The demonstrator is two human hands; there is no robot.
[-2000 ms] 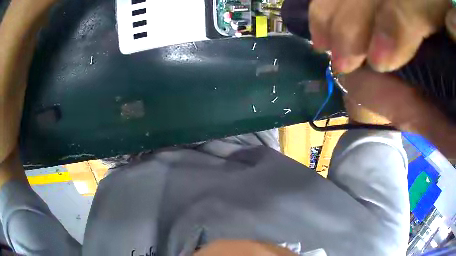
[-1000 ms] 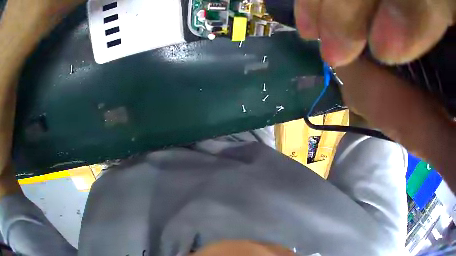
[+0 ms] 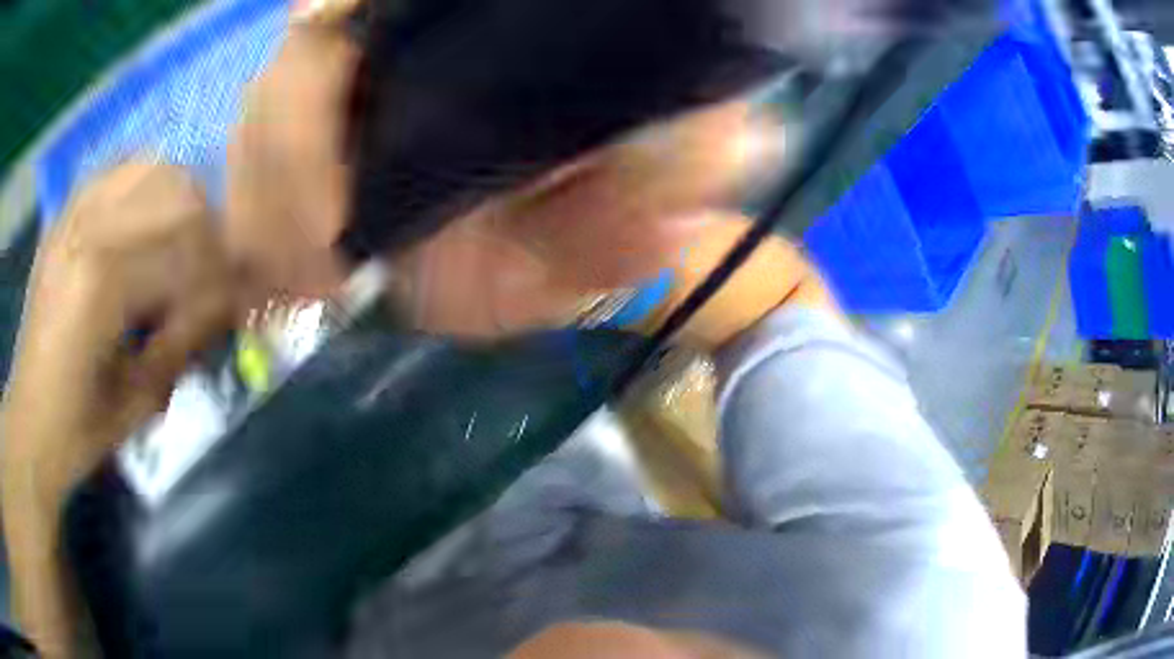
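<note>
The view is blurred. My right hand [image 3: 541, 251] grips a thick black electric screwdriver [image 3: 541, 103], with its fingers and palm on both sides. A blue strap [image 3: 644, 299] is on my right wrist. My left hand [image 3: 129, 277] is at the left with curled fingers, over the white housing [image 3: 174, 438]. Whether it holds something small cannot be told. Part of the circuit board module with its yellow block [image 3: 254, 363] shows between my hands. The screwdriver's tip is not clear.
A blue tray [image 3: 174, 110] with a glittering mass lies beyond my hands. Small pins [image 3: 496, 426] lie on the dark green bench [image 3: 335, 476]. A black cord [image 3: 721, 270] crosses the view. Blue bins [image 3: 927, 180] and cardboard boxes [image 3: 1088, 470] stand on the floor at the right.
The view has swung right, bringing the tray, bins and boxes into sight. The housing and module now show at the left, largely covered. My left hand has come into view beside my right hand.
</note>
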